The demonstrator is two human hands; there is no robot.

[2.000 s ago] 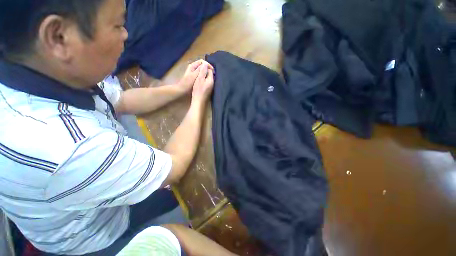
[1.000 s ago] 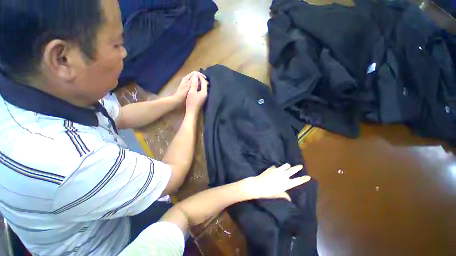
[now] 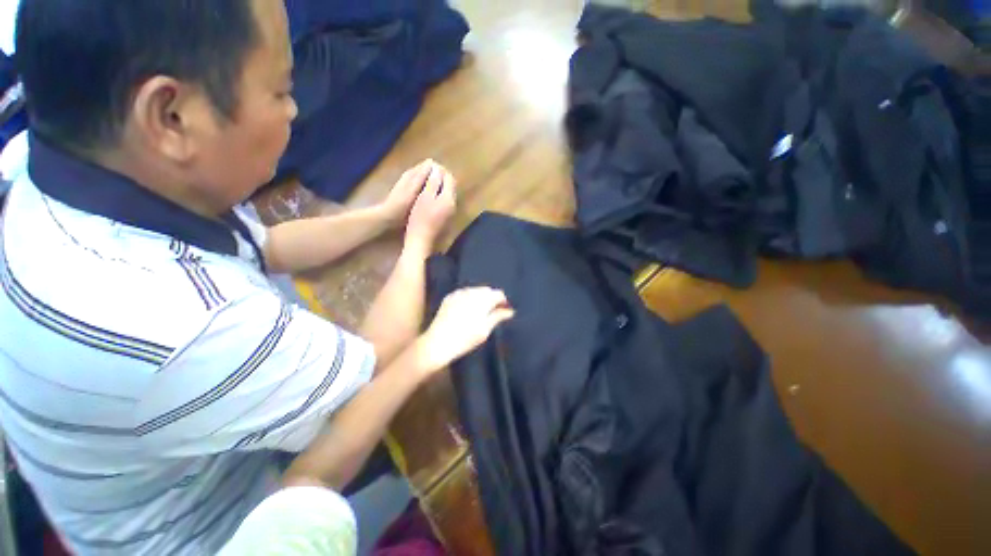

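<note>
A black garment (image 3: 652, 434) lies spread over the table from the centre to the bottom edge, with folds and a small round button near its upper middle. My left hand (image 3: 467, 324) reaches in from the lower left in a short pale sleeve. It is at the garment's left border, fingers curled and fingertips pinched on the cloth. My right hand is not in view.
A seated person in a striped shirt (image 3: 163, 358) fills the left side, hands (image 3: 426, 204) together just beyond my left hand. A navy heap (image 3: 369, 87) lies at far left, a black pile (image 3: 750, 141) at upper right. Thread scraps and a joint cross the brown table (image 3: 913, 434).
My left hand came into view, lay spread on the lower part of the garment, then moved up and left to its border. The garment's upper end has come nearer and its cloth spreads wider right.
</note>
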